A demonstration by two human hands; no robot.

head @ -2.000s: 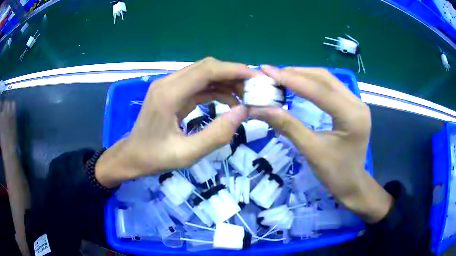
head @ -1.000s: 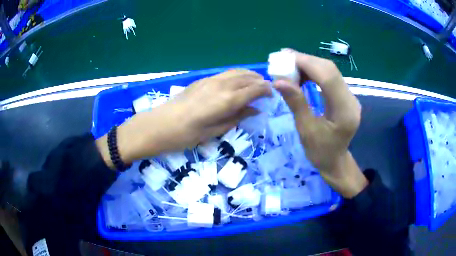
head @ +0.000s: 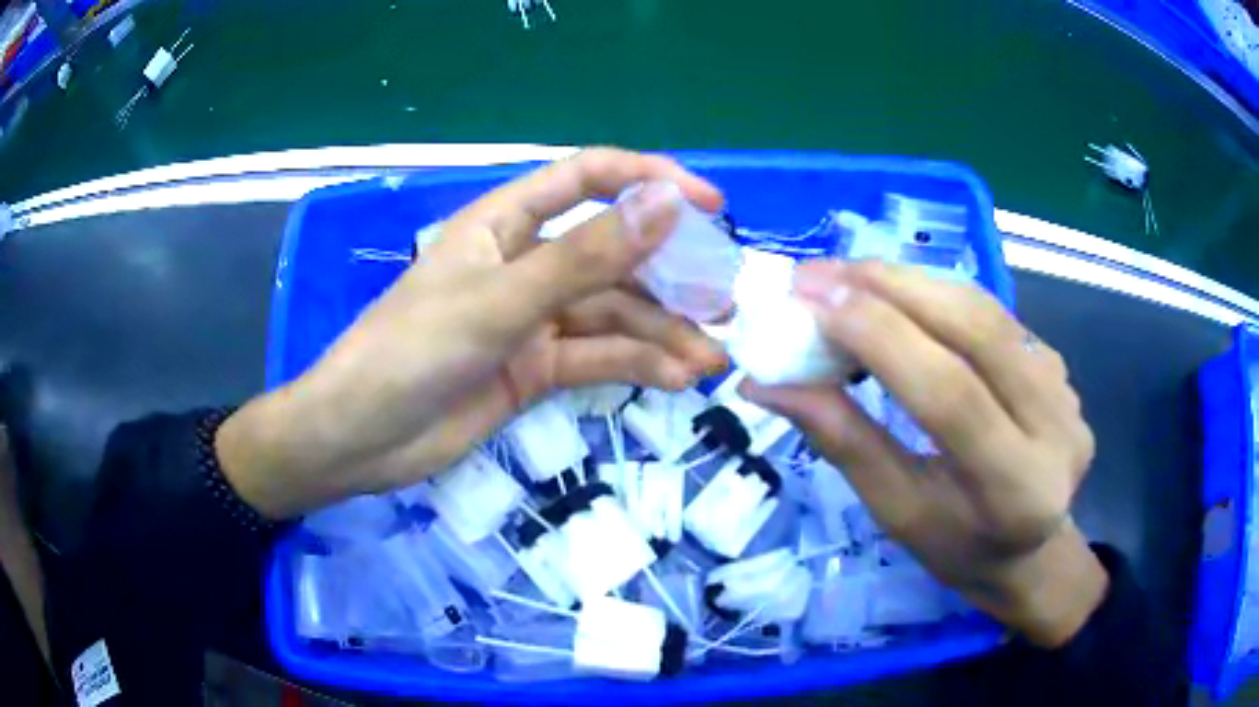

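My left hand (head: 483, 311) holds a translucent clear case (head: 688, 260) between thumb and fingers, above the blue tray (head: 325, 297). My right hand (head: 953, 428) holds a white coil unit (head: 782, 332) between thumb and fingers. The case's lower right end is against or very near the unit's upper left end; I cannot tell whether they overlap. The tray below holds mixed white units with black end pieces (head: 608, 547) and clear cases (head: 362, 597). The hands hide part of the tray's contents.
A green conveyor belt (head: 690, 83) with a pale rail (head: 1118, 269) runs beyond the tray. Scattered units (head: 160, 66) lie on it. Another blue tray (head: 1226, 511) is at the right edge. The bench (head: 138, 304) is dark grey. Part of another person's arm (head: 20, 553) shows at the left edge.
My left hand has come up with a clear case in it, beside the white unit. My right hand has turned and lowered the unit. The view has shifted, and the belt units appear in different places.
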